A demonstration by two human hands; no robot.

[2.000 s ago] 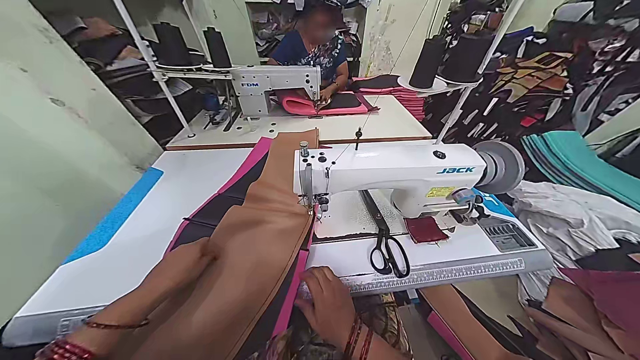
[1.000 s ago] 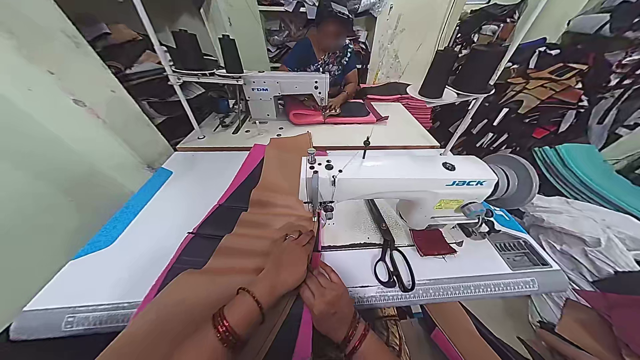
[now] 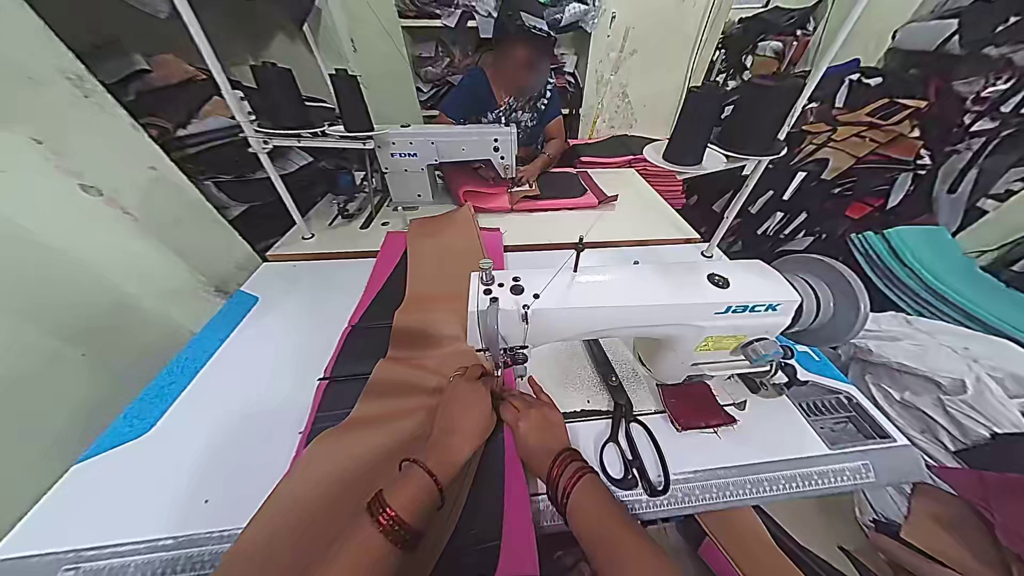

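A long tan fabric or leather-like panel (image 3: 436,304) lies over black and pink layers (image 3: 520,504), its right edge at the needle area of a white Jack sewing machine (image 3: 624,300). My left hand (image 3: 464,412) presses on the tan panel just in front of the presser foot (image 3: 512,364). Close beside it, my right hand (image 3: 534,424) has its fingertips on the edge of the layers; the fingertips of both hands meet there, and whether they pinch the material is partly hidden. Black-handled scissors (image 3: 632,448) lie right of my right hand, blades under the machine arm.
A dark red fabric scrap (image 3: 694,406) lies by the machine's base. Behind, a co-worker sews pink and black pieces (image 3: 512,192) at an FDM machine (image 3: 448,156). Thread cones (image 3: 694,124) stand on a stand at the right. Teal sheets (image 3: 944,272) and white cloth (image 3: 920,376) lie farther right.
My left hand has come from lower left on the tan panel up to the needle area. My right hand has moved forward from the table's front edge to beside it.
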